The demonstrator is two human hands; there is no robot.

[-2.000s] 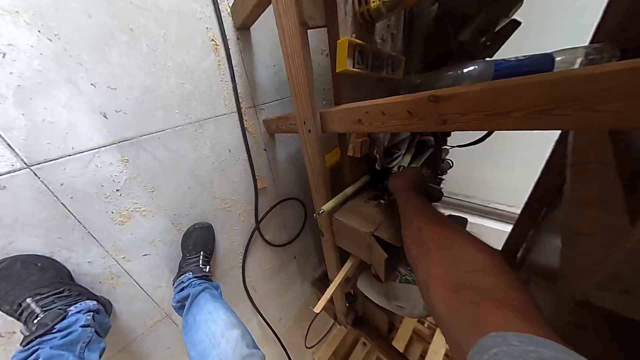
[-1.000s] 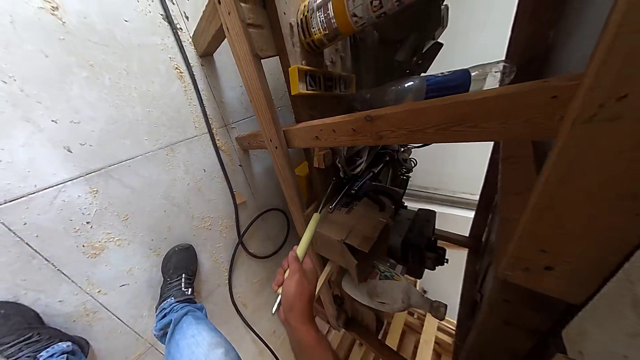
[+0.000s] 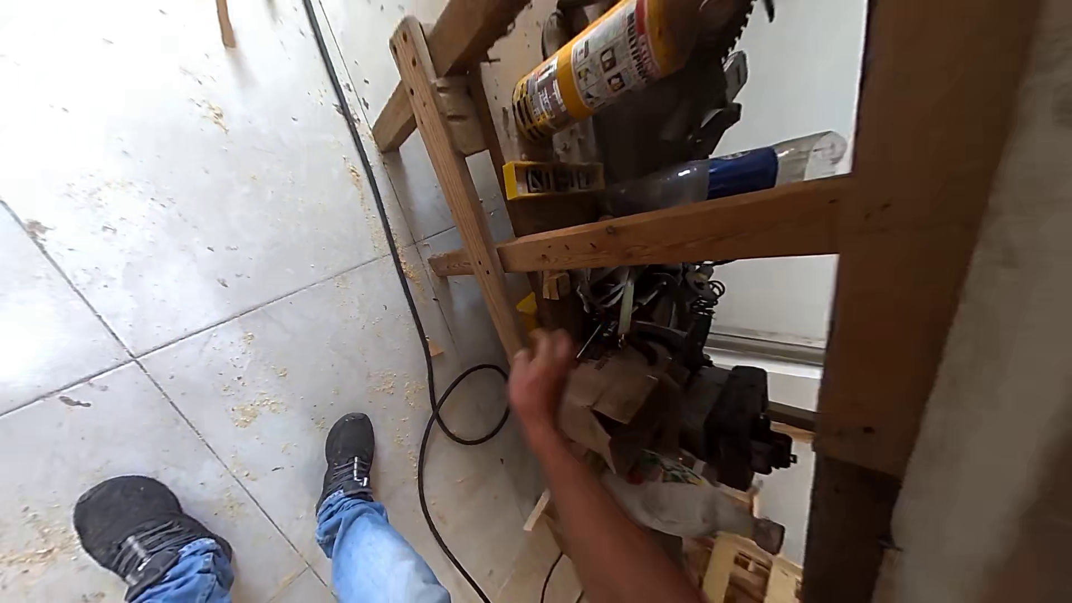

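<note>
My right hand (image 3: 540,377) is blurred, its fingers curled beside the slanted wooden rail (image 3: 465,201) and the left edge of an open cardboard box (image 3: 615,381). No held object shows, though its palm side is hidden. Just right of the fingers, thin metal tools (image 3: 590,339) stick out of a dark heap of tools and metal parts (image 3: 649,293), which also holds a pale green strip (image 3: 626,306). A dark machine part (image 3: 729,423) sits right of the box. My left hand is out of the frame.
A wooden crossbar (image 3: 678,230) spans above the heap. Behind it lie a yellow spirit level (image 3: 553,180), a plastic bottle (image 3: 741,172) and a yellow canister (image 3: 595,67). A looped black cable (image 3: 389,226) runs over the tiled floor. A dusty bottle (image 3: 687,507) lies below the box.
One second ago my right hand held a pale green stick with a thin metal end; that stick no longer shows in it. The hand has moved up toward the heap.
</note>
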